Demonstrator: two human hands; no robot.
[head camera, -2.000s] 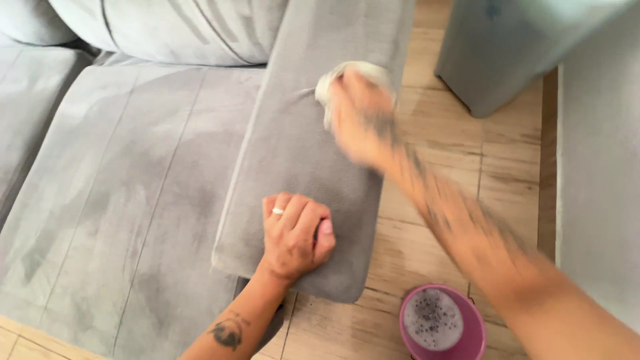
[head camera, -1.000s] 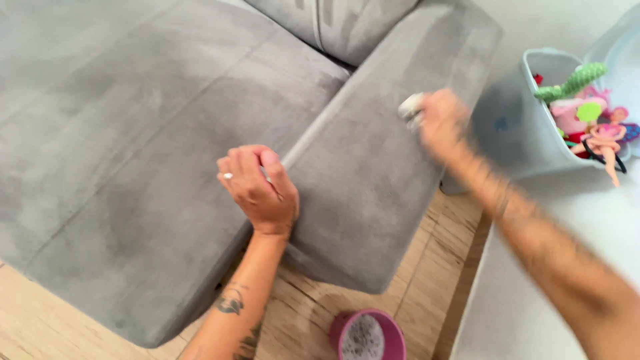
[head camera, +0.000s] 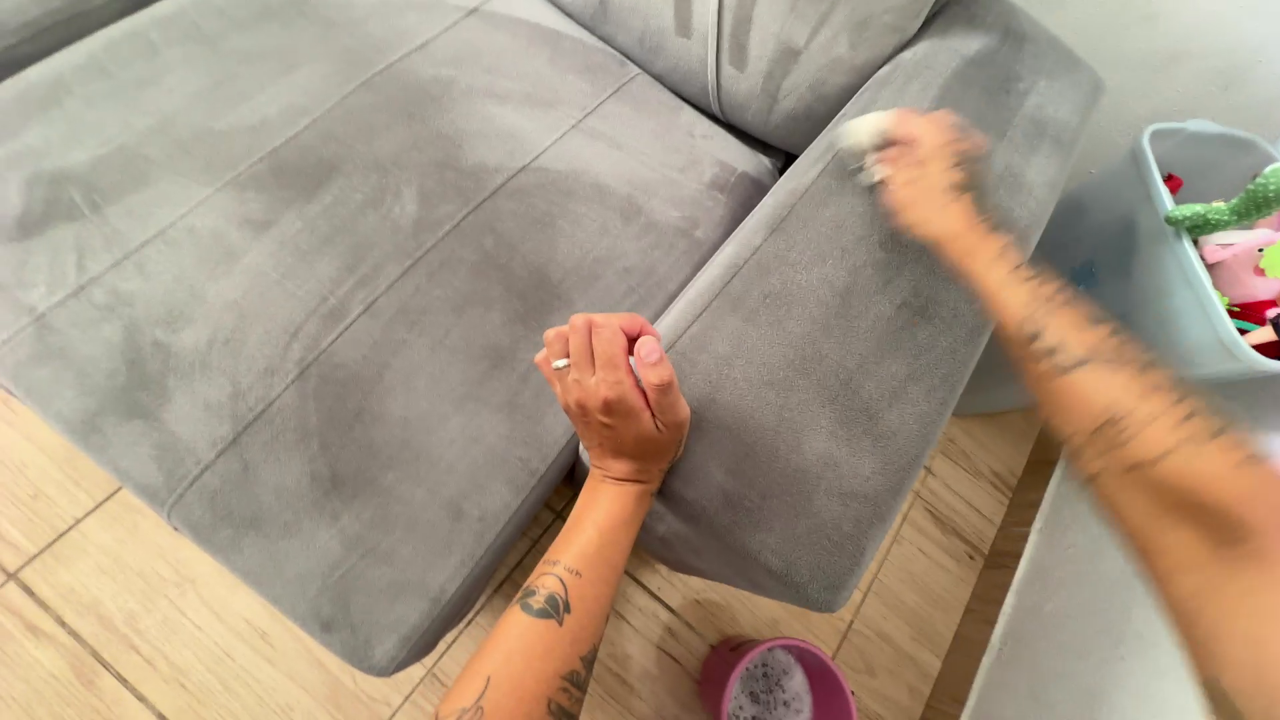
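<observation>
My right hand (head camera: 930, 175), blurred, grips a whitish cloth (head camera: 866, 140) against the inner edge of the grey sofa armrest (head camera: 810, 400), near the back cushion. My left hand (head camera: 620, 400), with a ring on one finger, rests with curled fingers at the inner front edge of the armrest, beside the seat cushion (head camera: 420, 300). Whether something small lies in its palm cannot be told. Darker patches mark the grey fabric. Below the armrest's front, a pink bucket (head camera: 715, 680) with foamy liquid (head camera: 770, 685) stands on the floor.
Right of the armrest stands a pale plastic bin (head camera: 1110, 240) with soft toys (head camera: 1245, 265) inside. A pale wall (head camera: 1090, 600) borders the floor (head camera: 90, 620) on the right. The back cushion (head camera: 800, 60) leans behind the seat.
The view has turned, bringing the bin's toys into sight. My left hand has gone from the top of the armrest to its inner edge. My right hand has moved the cloth over the armrest.
</observation>
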